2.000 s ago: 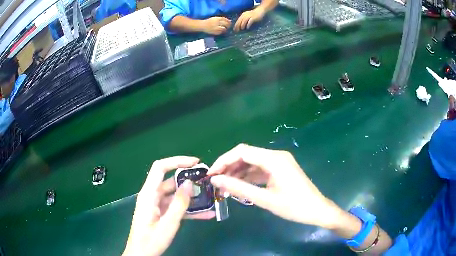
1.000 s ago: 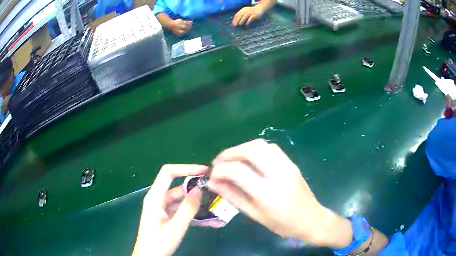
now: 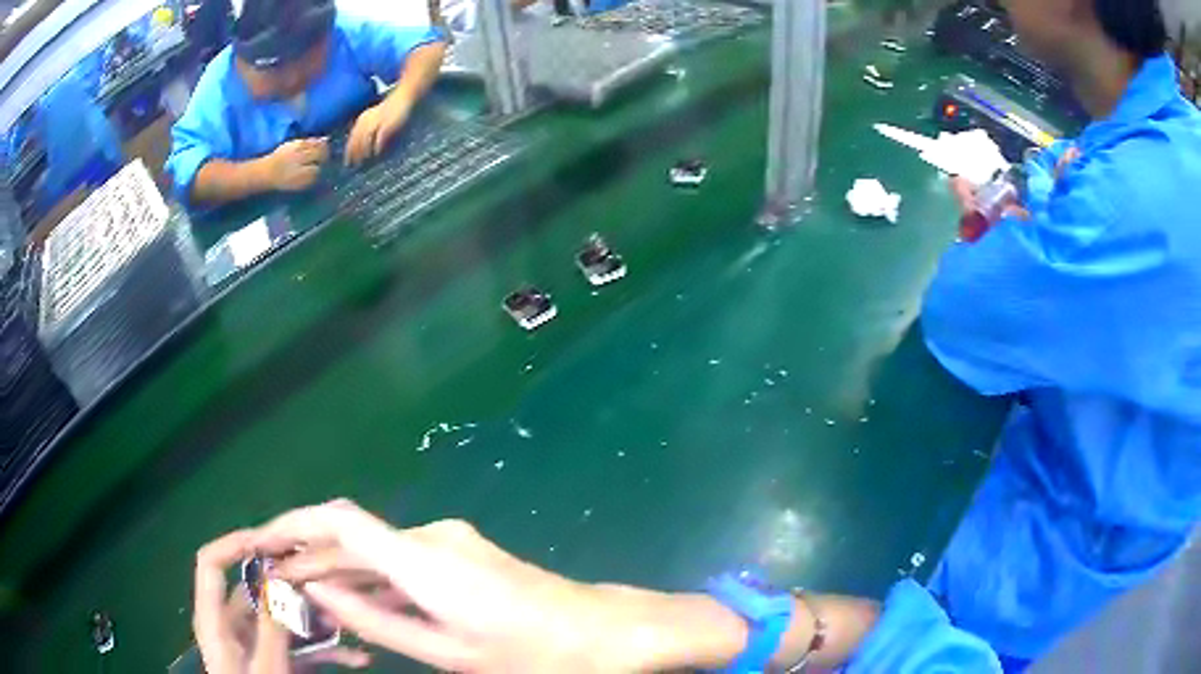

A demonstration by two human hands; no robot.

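A small watch case (image 3: pixel 316 644) with a dark inside and silver rim is held low at the left, partly hidden by fingers. A silver-white block (image 3: pixel 286 608) with an orange edge sticks out of it. My left hand (image 3: pixel 227 593) grips the case from the left and is cut off by the bottom edge. My right hand (image 3: pixel 441 593) comes from the right, with its fingers closed over the top and right side of the case. What its fingertips pinch is hidden. A blue strap (image 3: pixel 757 619) is on the right wrist.
Part-assembled units (image 3: pixel 530 308) (image 3: pixel 599 261) (image 3: pixel 688 173) lie on the green surface (image 3: pixel 632 421); another (image 3: pixel 103 632) is lower left. A grey post (image 3: pixel 794 119) stands beyond, with crumpled white material (image 3: pixel 872 200) nearby. A blue-smocked person is close right, another opposite. Trays (image 3: pixel 112 263) stand upper left.
The view has swung to the right, so the scene and hands appear further left and the person at right shows more fully. Both hands remain on the case, whose white block now points differently.
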